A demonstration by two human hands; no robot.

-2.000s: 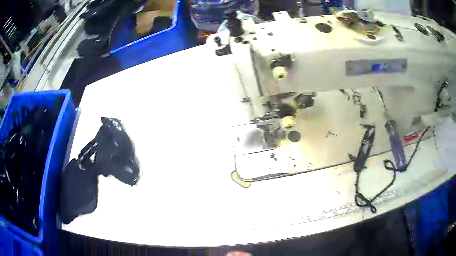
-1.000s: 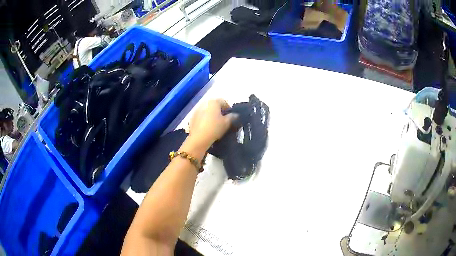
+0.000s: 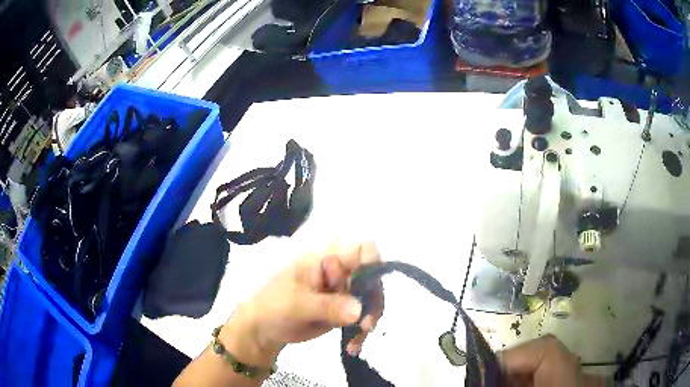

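My left hand (image 3: 314, 298), with a beaded bracelet at the wrist, holds one side of a black zipper band (image 3: 431, 281) between thumb and fingers. The band is an open loop above the near part of the white table. My right hand (image 3: 541, 364), blurred and partly cut off by the lower edge, is at the band's right side and holds it. More zipper bands (image 3: 291, 198) lie in a loose heap on the table. A black fabric panel (image 3: 187, 270) lies left of them, beside the blue bin.
A blue bin (image 3: 163, 236) heaped with black bands stands at the left. The white sewing machine (image 3: 605, 181) is at the right, its needle area near my right hand. Another blue bin (image 3: 371, 66) is behind the table (image 3: 408, 166).
My left hand has moved right and nearer, away from the heap, with one band in it. My right hand has come into view on the band. The view has turned to the right.
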